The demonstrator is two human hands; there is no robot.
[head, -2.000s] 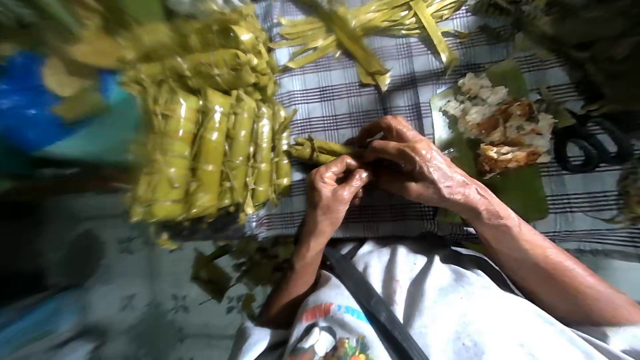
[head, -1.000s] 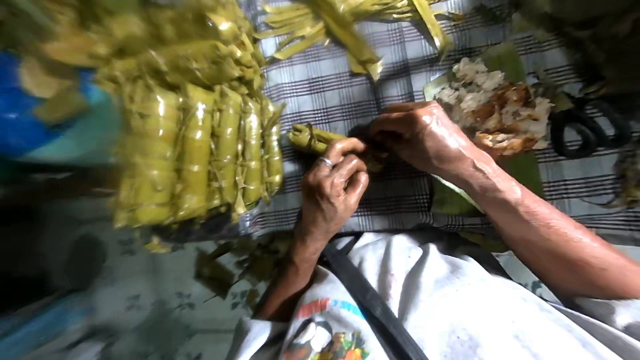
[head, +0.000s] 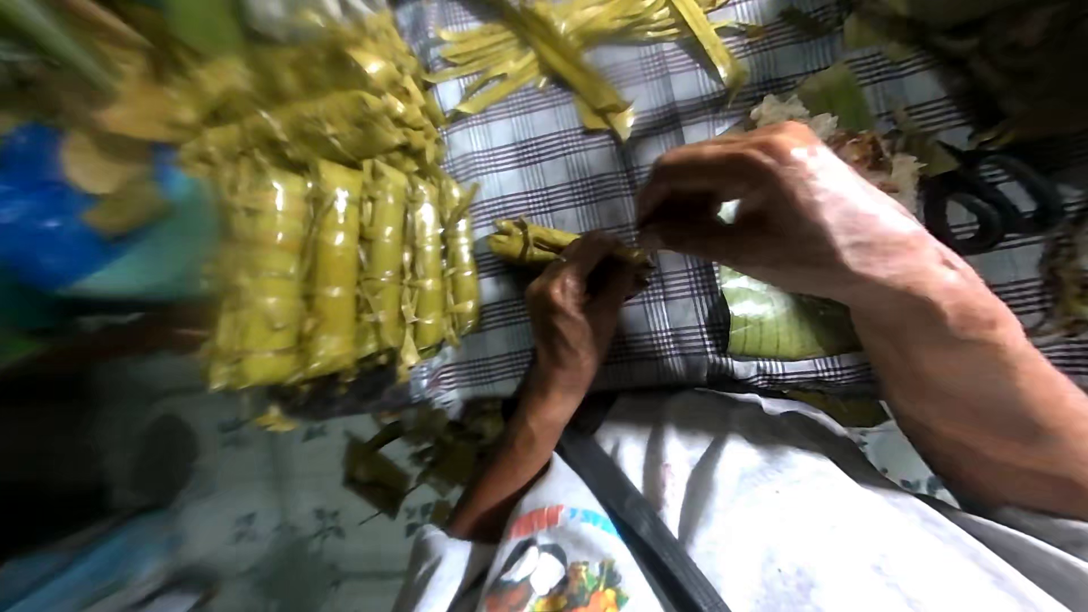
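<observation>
A small leaf-wrapped roll [head: 535,242], tied near its left end with a thin strip, lies on the checked cloth under my left hand [head: 574,297], whose fingers hold it. Just right of the roll's right end, my right hand [head: 748,195] is raised with thumb and fingertips together; whether a thin strip is pinched there cannot be seen. Beyond my right hand sits a banana leaf [head: 782,319] with white rice and brown filling [head: 858,149], partly hidden by the hand. Tied leaf rolls [head: 336,263] stand in a row and in a pile at the left.
Yellow-green leaf strips [head: 561,51] lie across the checked cloth [head: 544,166] at the top. Black-handled scissors [head: 965,212] rest at the right beside dark leaves. A blue plastic bag [head: 51,212] and a teal basin [head: 161,255] are far left. Leaf scraps [head: 374,476] litter the tiled floor.
My right hand has lifted and moved away from the roll, where it was close beside my left hand. My left hand stays on the roll.
</observation>
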